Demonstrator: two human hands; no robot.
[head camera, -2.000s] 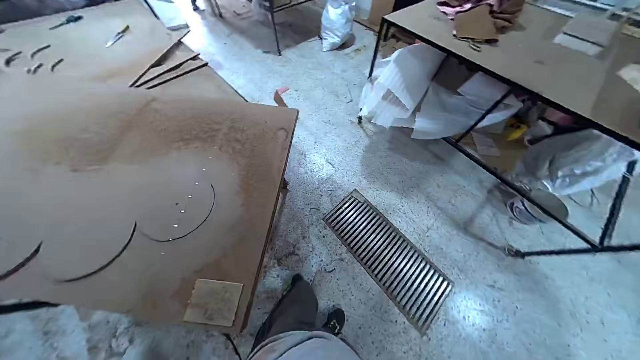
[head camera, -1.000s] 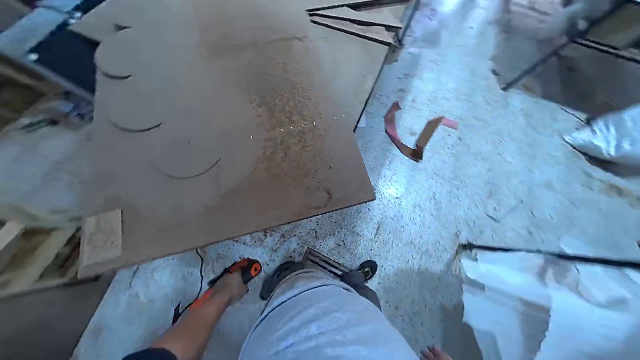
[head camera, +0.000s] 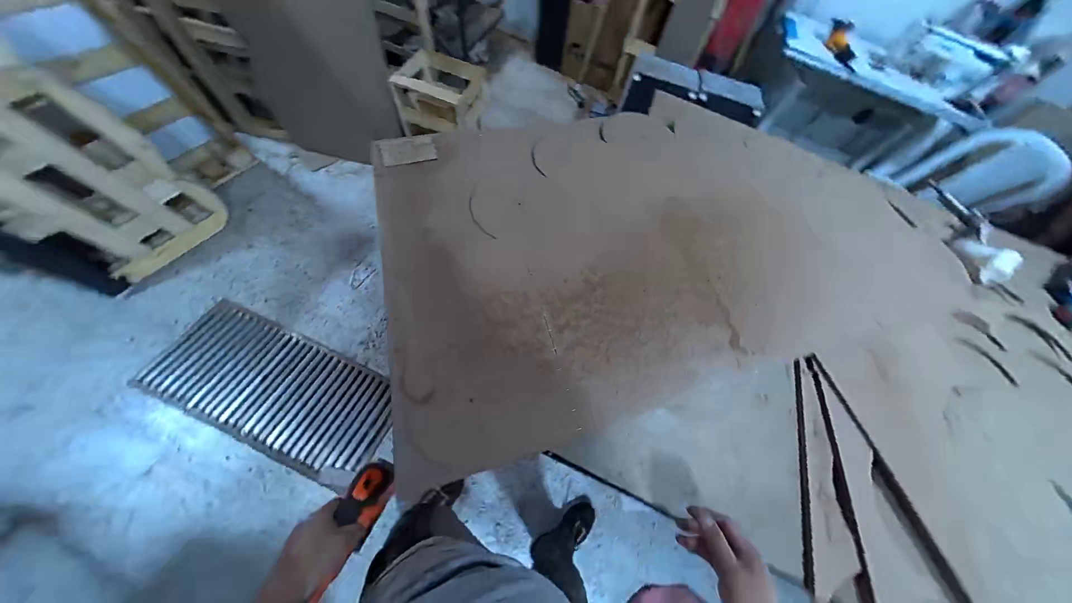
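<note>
My left hand (head camera: 322, 540) is closed around an orange and black handheld tool (head camera: 366, 496), beside the near left corner of a large brown fibreboard sheet (head camera: 502, 402). The exact kind of tool cannot be told. My right hand (head camera: 722, 544), its fingers slightly bent and apart, is at the dark edge of a paler board (head camera: 695, 444); whether it touches the edge is unclear. Curved cuts and brown dust mark the sheet. A small rectangular board piece (head camera: 407, 151) lies on its far left corner. Dark narrow strips (head camera: 837, 477) lie to the right of my right hand.
A metal floor grate (head camera: 268, 389) lies left of the sheet. Pale wooden frames (head camera: 100, 159) stand at the far left, and a small wooden crate frame (head camera: 437, 88) behind the sheet. A sewing machine table (head camera: 879, 75) and a white chair (head camera: 988, 163) are at the back right.
The view has turned strongly. My left hand, out of view two seconds ago, held the orange and black tool one second ago and still does. My right hand has come further into view.
</note>
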